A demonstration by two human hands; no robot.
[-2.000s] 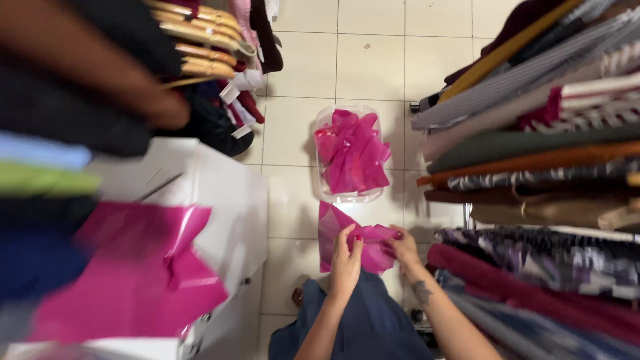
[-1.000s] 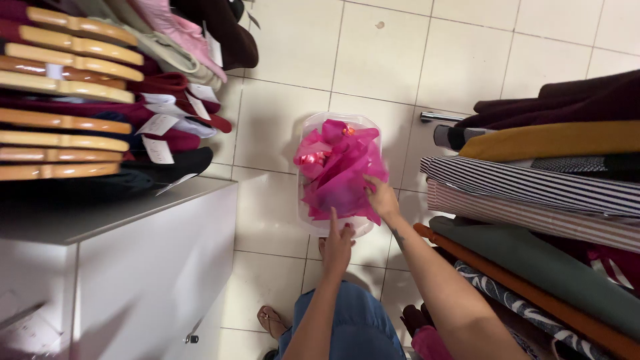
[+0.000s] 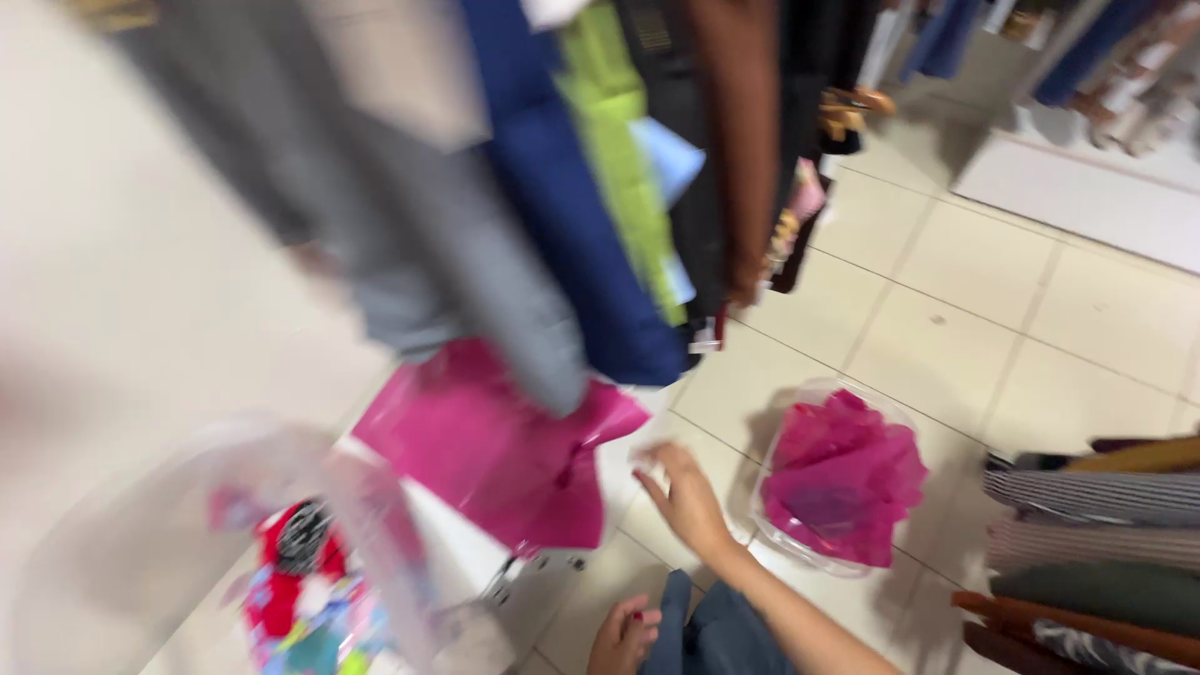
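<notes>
My right hand (image 3: 684, 502) is raised with fingers apart beside the corner of a pink plastic sheet or bag (image 3: 497, 459), and nothing is in it. The pink plastic lies over a white cabinet top, under hanging clothes. Low in the view, my left hand (image 3: 626, 637) has its fingers loosely curled; it is partly cut off by the frame's bottom edge, and no held thing shows. On the tiled floor to the right stands a clear plastic tub (image 3: 764, 525) filled with crumpled pink plastic (image 3: 844, 473).
Blurred trousers (image 3: 572, 206) hang above the cabinet. A translucent bag (image 3: 122, 506) with colourful items (image 3: 300, 600) is at the lower left. Folded or hanging clothes (image 3: 1106, 534) line the right side, and a white platform (image 3: 1078, 197) stands at the upper right.
My right hand has left the pink plastic in the tub and is now beside the pink sheet on the cabinet. My left hand has also moved away from the tub. The view has swung left.
</notes>
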